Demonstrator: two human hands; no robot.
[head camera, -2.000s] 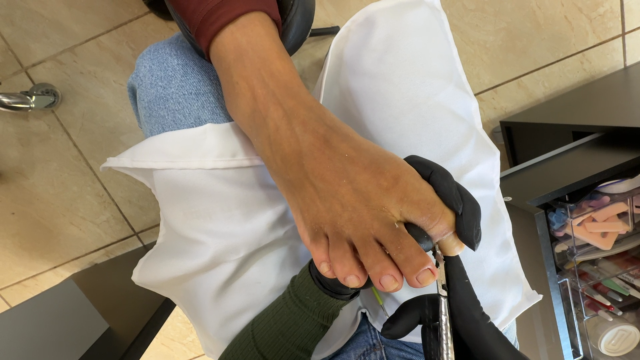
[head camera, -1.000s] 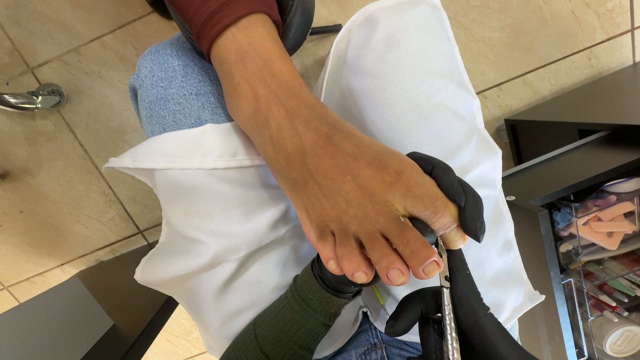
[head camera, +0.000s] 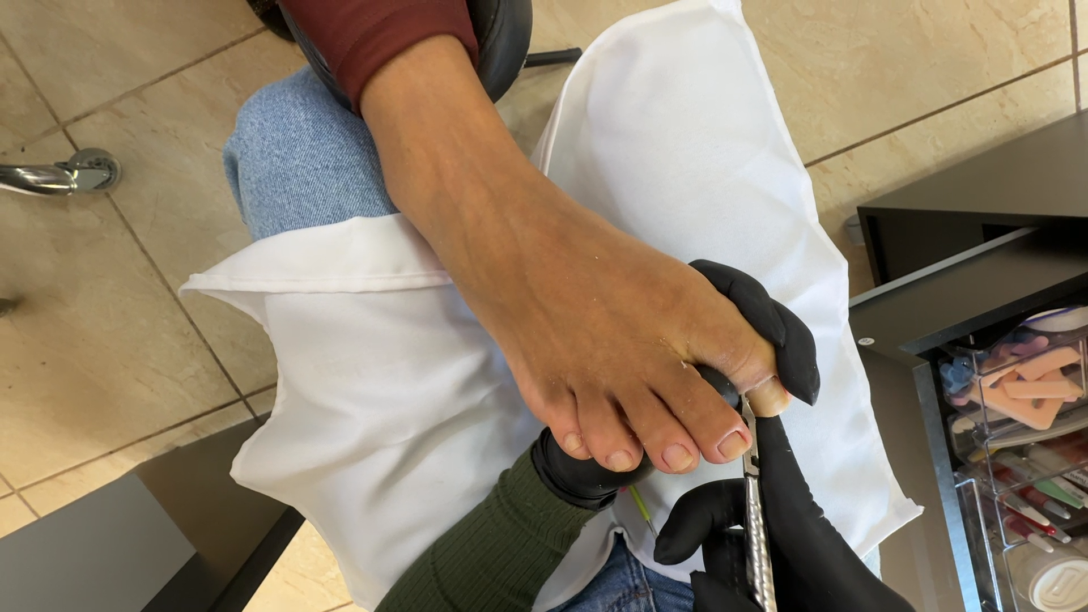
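Observation:
Another person's bare foot rests over a white cloth on my lap. My left hand, in a black glove, reaches from beneath the foot. Its fingers wrap the outer side of the big toe, and a fingertip shows between the big and second toes; the palm is hidden. Low on the right, my right hand, also black-gloved, grips metal nippers with patterned handles. Their tip meets the edge of the big toenail. A thin green tool lies partly hidden below the toes.
At right, an open dark drawer holds clear organizers with orange blocks, pens or brushes and a white-lidded container. Dark furniture stands at lower left. A chrome fitting is at the upper left on the tiled floor.

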